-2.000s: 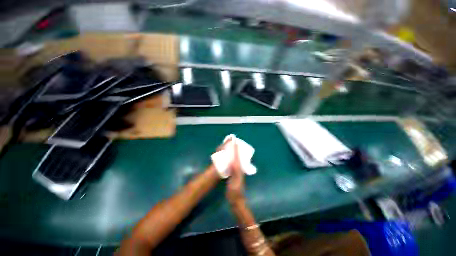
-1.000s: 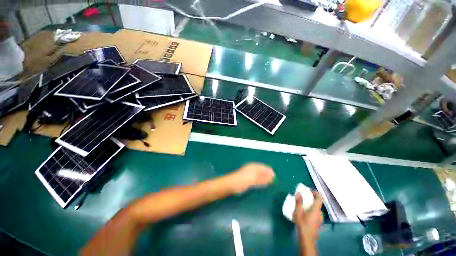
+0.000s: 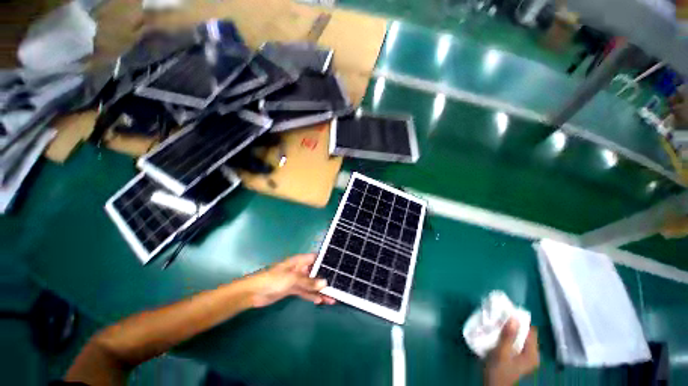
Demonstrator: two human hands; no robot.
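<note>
A framed solar panel [image 3: 371, 247], dark with a white grid and white frame, is held tilted above the green bench, its face toward me. My left hand [image 3: 293, 280] grips its lower left edge. My right hand [image 3: 514, 357], cut off partly by the bottom edge, holds a crumpled white cloth [image 3: 492, 323] to the right of the panel, apart from it. Another panel [image 3: 374, 137] lies flat behind, at the edge of the cardboard.
A pile of panels [image 3: 204, 147] with dark cables lies on a cardboard sheet [image 3: 320, 177] at left. White sleeves [image 3: 592, 305] lie at right, more white sheets [image 3: 23, 143] at far left. A narrow white strip [image 3: 398, 356] lies at the bench front. A metal post [image 3: 592, 83] stands at back right.
My left hand, empty before, now holds the solar panel, raised and brought nearer. It appears to be the right one of the two on the strip. My right hand still holds the cloth. The view has shifted left.
</note>
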